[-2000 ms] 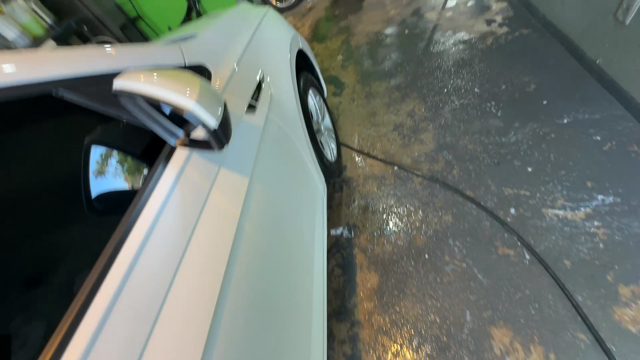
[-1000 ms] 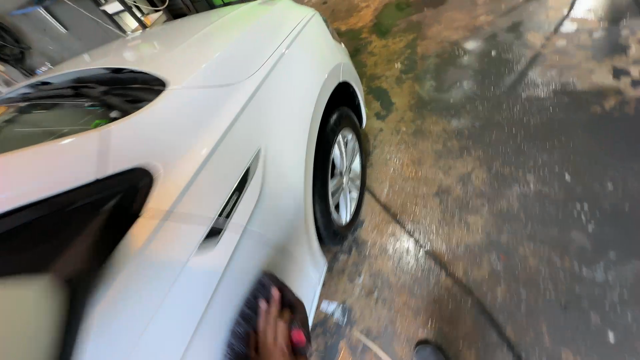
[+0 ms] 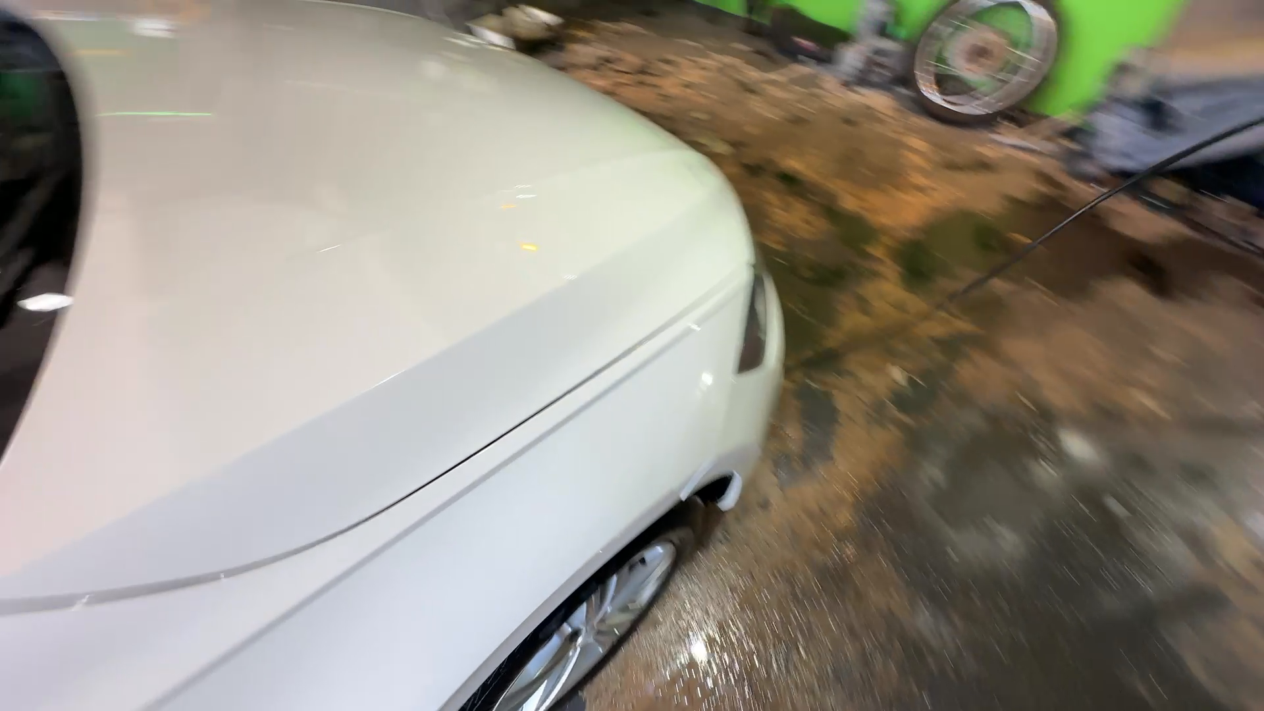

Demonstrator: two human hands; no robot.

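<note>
Neither of my hands shows in the head view now. A white car fills the left and middle, with its hood (image 3: 375, 227) sloping toward the front corner. The front fender (image 3: 494, 504) lies below the hood seam. At the front corner sits a dark headlight (image 3: 755, 326). The front wheel with a silver alloy rim (image 3: 592, 632) shows at the bottom, partly cut off by the frame. Part of the dark windshield (image 3: 35, 197) is at the far left. What my hands hold or touch is out of view.
Wet, stained floor (image 3: 987, 513) spreads along the car's right. A black hose or cable (image 3: 1096, 202) runs at the upper right. A loose spoked wheel (image 3: 983, 54) leans by a green wall (image 3: 1116, 49). Grey, blurred material (image 3: 1165, 118) lies to its right.
A hand with a dark object and something red was against the car's side one second ago; it is now out of view. The view has shifted largely toward the car's front.
</note>
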